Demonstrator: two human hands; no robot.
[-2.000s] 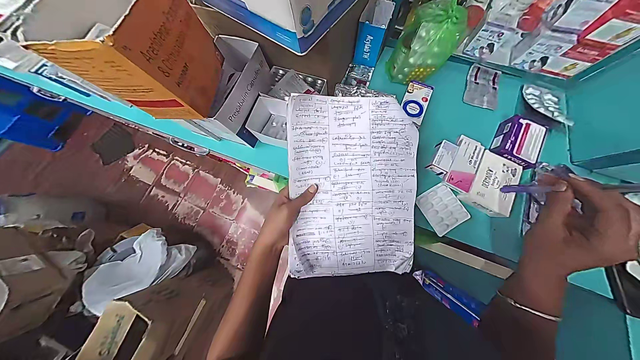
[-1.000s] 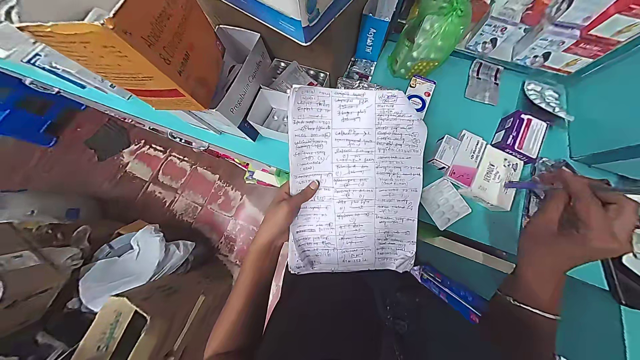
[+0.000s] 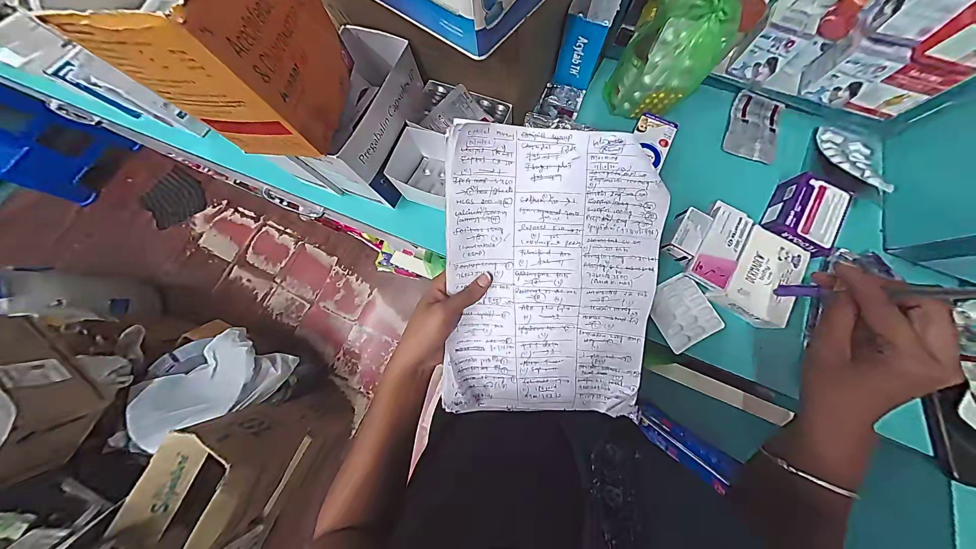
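My left hand (image 3: 450, 309) grips the left edge of a stack of handwritten sheets (image 3: 553, 267), thumb on top, its other fingers hidden beneath. The sheets are ruled in three columns, with many lines struck through. At the right, my right hand (image 3: 877, 343) holds a purple pen (image 3: 804, 291), whose end lies over a white medicine carton (image 3: 766, 278). Beside that carton are a pink-and-white carton (image 3: 720, 248), a purple-and-white carton (image 3: 807, 213) and a white blister pack (image 3: 685, 313). A bangle circles my right wrist.
An orange carton (image 3: 267, 76) and an open white capsule carton (image 3: 381, 114) stand on the teal counter at the upper left. A green bag of tablets (image 3: 671, 57) lies at the back. Blister packs (image 3: 751, 126) lie at the right. Cardboard boxes (image 3: 259, 457) sit on the floor, lower left.
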